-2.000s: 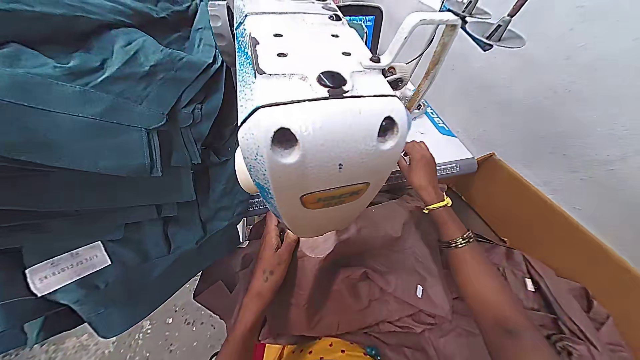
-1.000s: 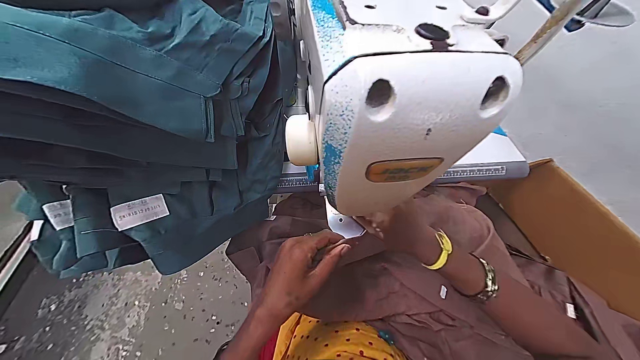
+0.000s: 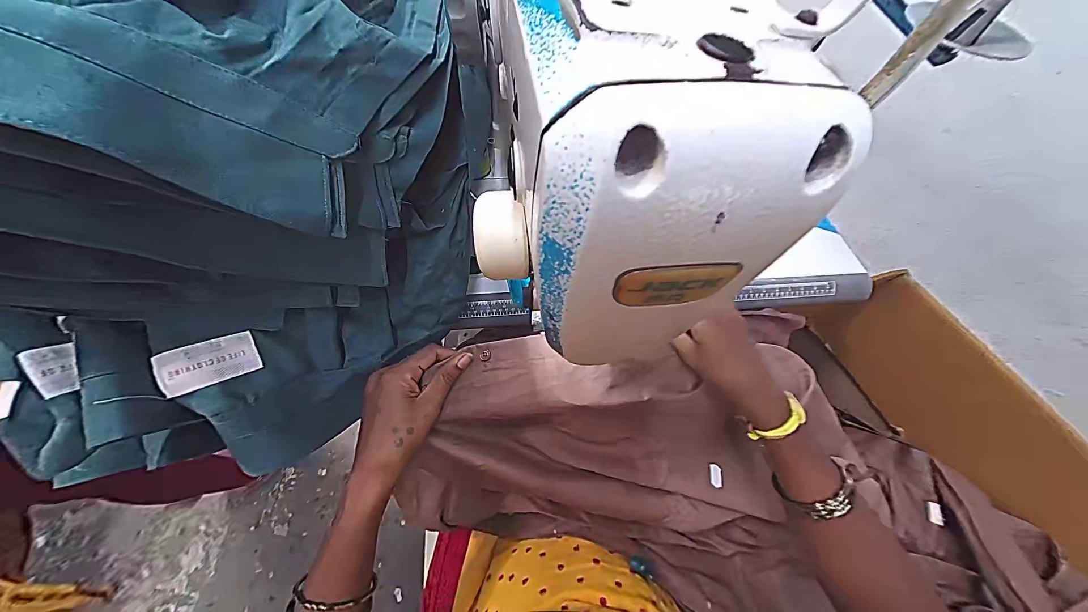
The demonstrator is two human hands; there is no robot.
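Note:
A brown cloth garment [image 3: 586, 442] lies spread below the head of a white and blue Jack sewing machine [image 3: 697, 195]. My left hand [image 3: 408, 408] pinches the garment's upper left edge between thumb and fingers, beside a small round button [image 3: 485, 355] on the cloth. My right hand [image 3: 727, 357] rests on the garment at the lower right of the machine head, its fingertips partly hidden; whether it grips the cloth is unclear. The machine head hides the needle area. A small white tag [image 3: 715, 475] sits on the cloth.
Dark teal garments [image 3: 255, 212] with white labels are piled at the left, close to the machine. A cardboard panel [image 3: 952, 408] runs along the right, beside more brown cloth. A thread stand [image 3: 922, 47] rises at the upper right. Speckled floor [image 3: 212, 544] shows at lower left.
My left hand has moved left, away from my right hand, to the cloth's edge. The cloth between my hands is now spread flatter, and the button has come into sight.

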